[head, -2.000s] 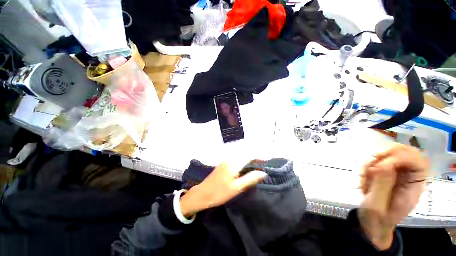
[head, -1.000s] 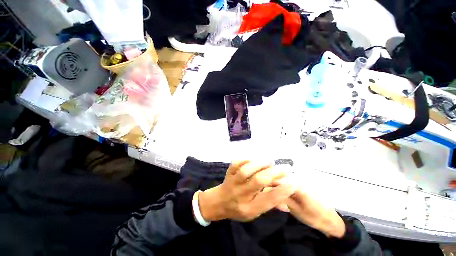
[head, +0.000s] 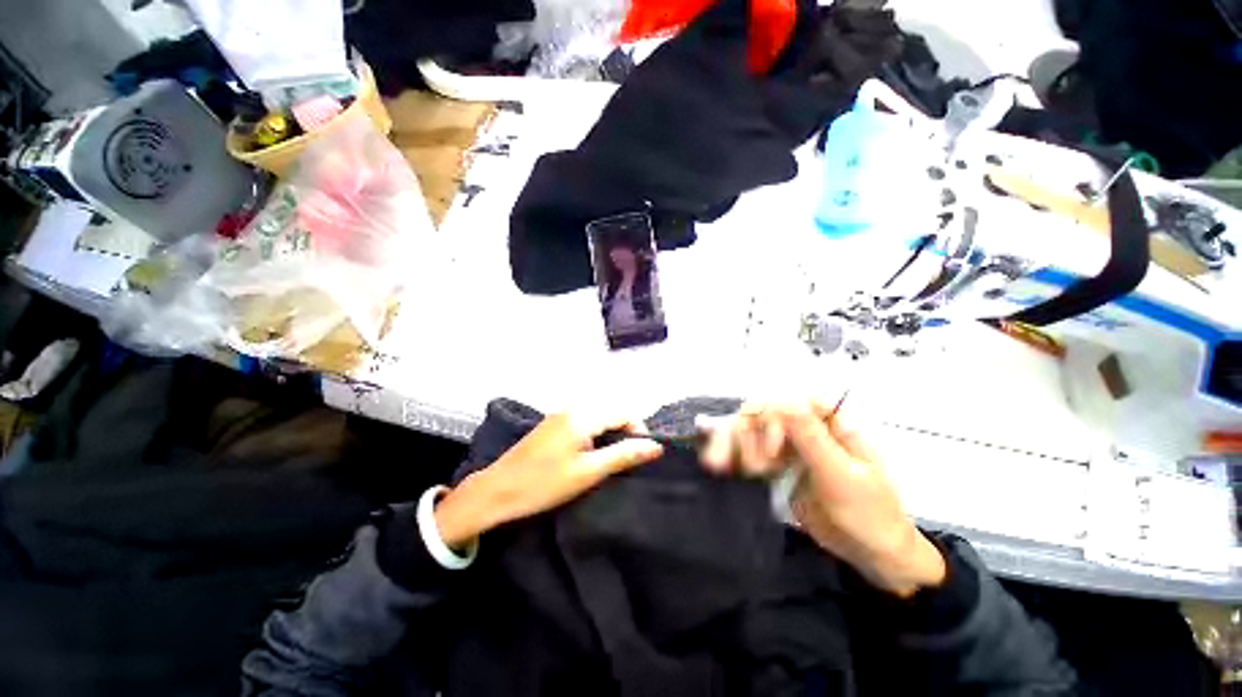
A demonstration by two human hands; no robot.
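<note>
Dark sweatpants [head: 654, 572] lie across the lap and over the table's front edge, with the gathered waistband [head: 688, 413] at the top. My left hand [head: 538, 477] grips the waistband from the left, thumb on top. A white band is around its wrist. My right hand [head: 831, 483] is just right of the waistband, fingers bent and partly blurred. A thin dark point sticks up above its fingers, and something pale shows under them; most of this small tool is hidden in the hand.
A smartphone [head: 628, 281] stands against black cloth [head: 654, 143] behind the waistband. A white sewing machine [head: 1008, 232] is at the right. A clear plastic bag [head: 307, 259], a yellow-tan basket [head: 320, 140] and a grey box with a round grille [head: 153, 161] are at the left.
My hands were together over the waistband one second ago and are now apart. My left hand has moved left and down, and my right hand is now beside the waistband.
</note>
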